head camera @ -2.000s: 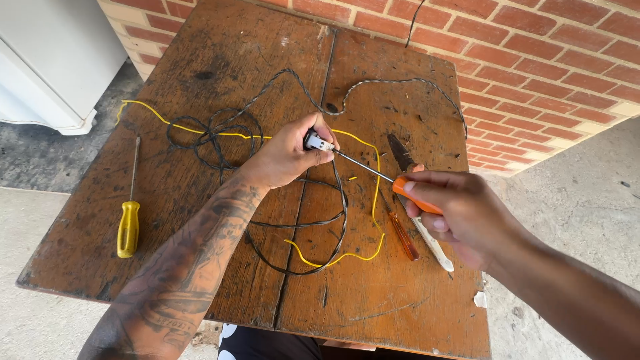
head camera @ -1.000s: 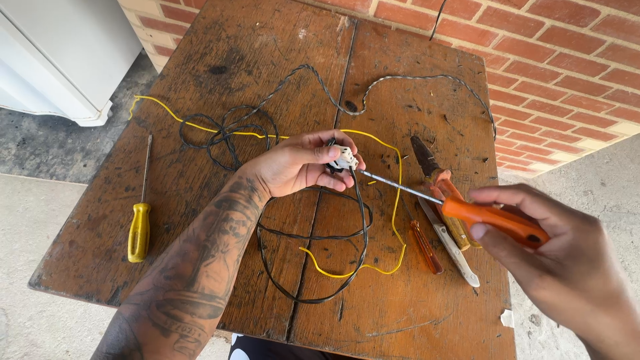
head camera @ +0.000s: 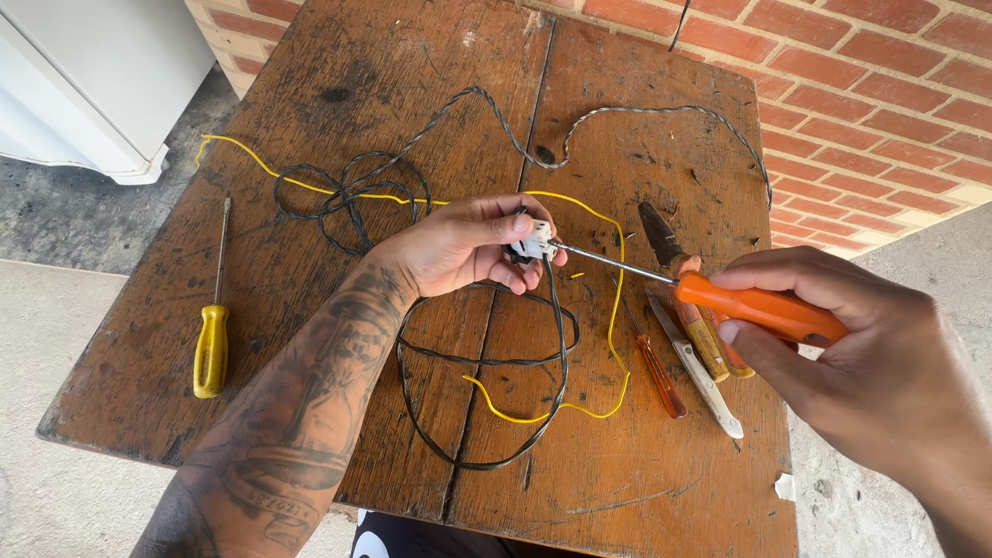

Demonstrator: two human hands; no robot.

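My left hand [head camera: 473, 244] holds a small white electrical fitting [head camera: 535, 242] with a dark part behind it. A black twisted cable [head camera: 559, 341] hangs from the fitting and loops over the wooden table [head camera: 620, 488]. In my right hand [head camera: 845, 349] is a screwdriver with an orange handle [head camera: 752, 306]; its steel shaft points left, with the tip at the fitting's right side. A yellow wire [head camera: 622, 287] curves across the table beneath the shaft. Whether the tip sits in a screw cannot be seen.
A yellow-handled screwdriver [head camera: 211, 349] lies at the left. Right of centre are a small screwdriver with an orange-red handle [head camera: 660, 380], a white-handled knife [head camera: 709, 395] and pliers with worn grips [head camera: 701, 341]. A brick wall [head camera: 876, 101] stands behind the table, a white cabinet-like object [head camera: 101, 77] at the upper left.
The fitting has turned in my left hand since the first frame. My right hand's fingers have shifted on the orange handle, seeming looser one second ago. The view has moved somewhat.
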